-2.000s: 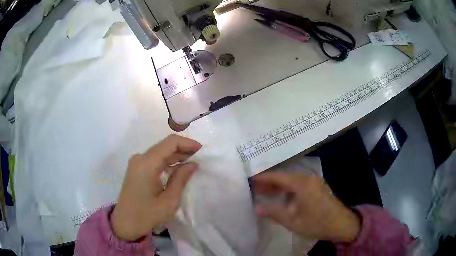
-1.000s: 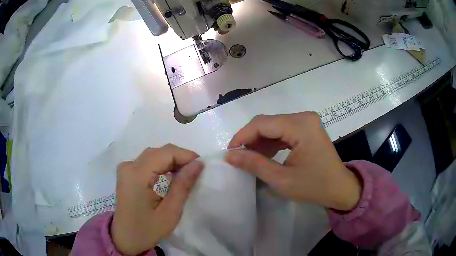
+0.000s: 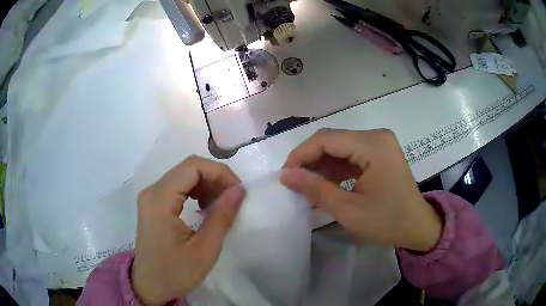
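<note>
A white fabric panel (image 3: 272,233) hangs from my fingertips at the table's front edge. My left hand (image 3: 185,221) pinches its upper edge between thumb and fingers. My right hand (image 3: 359,185) pinches the same edge a short way to the right. The edge is stretched between both hands, and the cloth drapes down below them. The needle plate (image 3: 224,82) and presser foot (image 3: 250,70) are ahead of my hands, with no cloth under the foot.
The machine head (image 3: 224,21) is at the top, with a ribbed knob (image 3: 285,33). Black shears (image 3: 419,51) and pink snips (image 3: 380,39) lie right of it. A paper label (image 3: 494,63), table ruler (image 3: 467,127) and dark flat rectangle (image 3: 472,180) are at right. White cloth (image 3: 84,131) covers the left.
My right hand has come from the hanging cloth to the upper edge and now pinches it. Both hands hold the edge slightly higher. The view has shifted a little.
</note>
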